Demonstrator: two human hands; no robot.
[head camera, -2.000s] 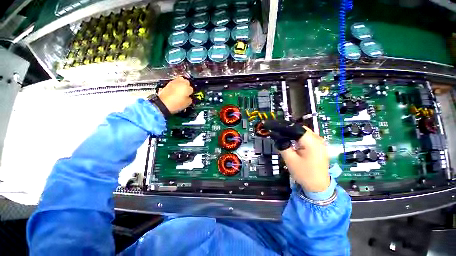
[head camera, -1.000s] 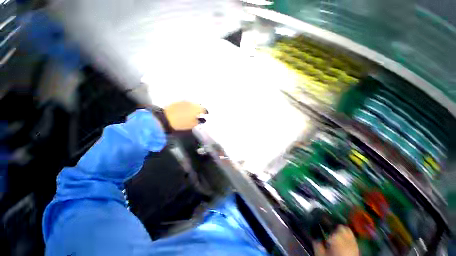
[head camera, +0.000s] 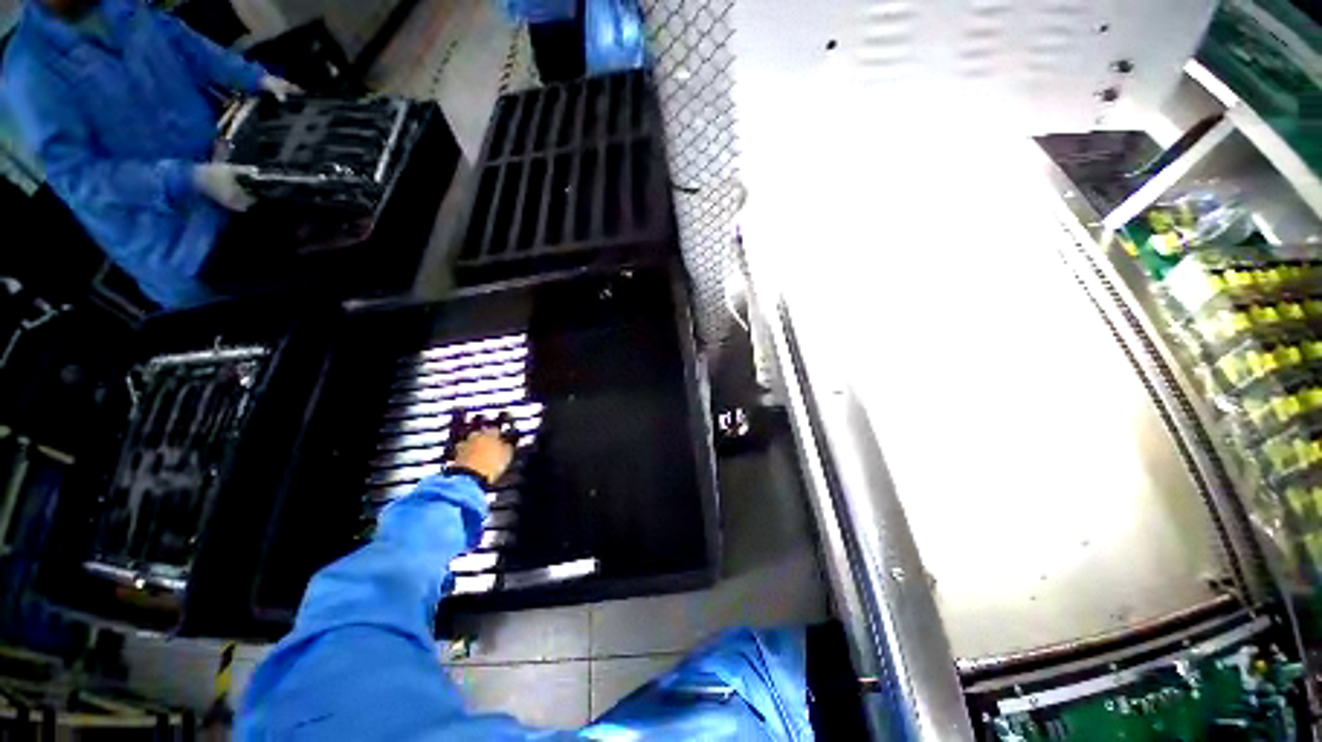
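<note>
My left hand (head camera: 486, 452) reaches down into a large black tray (head camera: 624, 435) at the left of the line. Its fingertips are at a column of white-and-black blocks (head camera: 461, 374) lying in rows in the tray. The fingers look dark and blurred against the blocks, so I cannot tell whether they grip one. My right hand is out of the picture. The near part of a green circuit board (head camera: 1145, 718) shows at the bottom right, cut off by the edge.
A person in a blue smock (head camera: 123, 160) holds a dark framed unit (head camera: 326, 145) at the upper left. Another framed unit (head camera: 167, 464) lies left of the tray. A slotted black tray (head camera: 566, 174) stands behind. The metal-edged conveyor (head camera: 884, 551) and yellow-topped components (head camera: 1269, 355) are on the right.
The view has swung left from the boards to the black tray. My left hand has moved from the board, past the line's edge, down to the blocks. My right hand has left the view.
</note>
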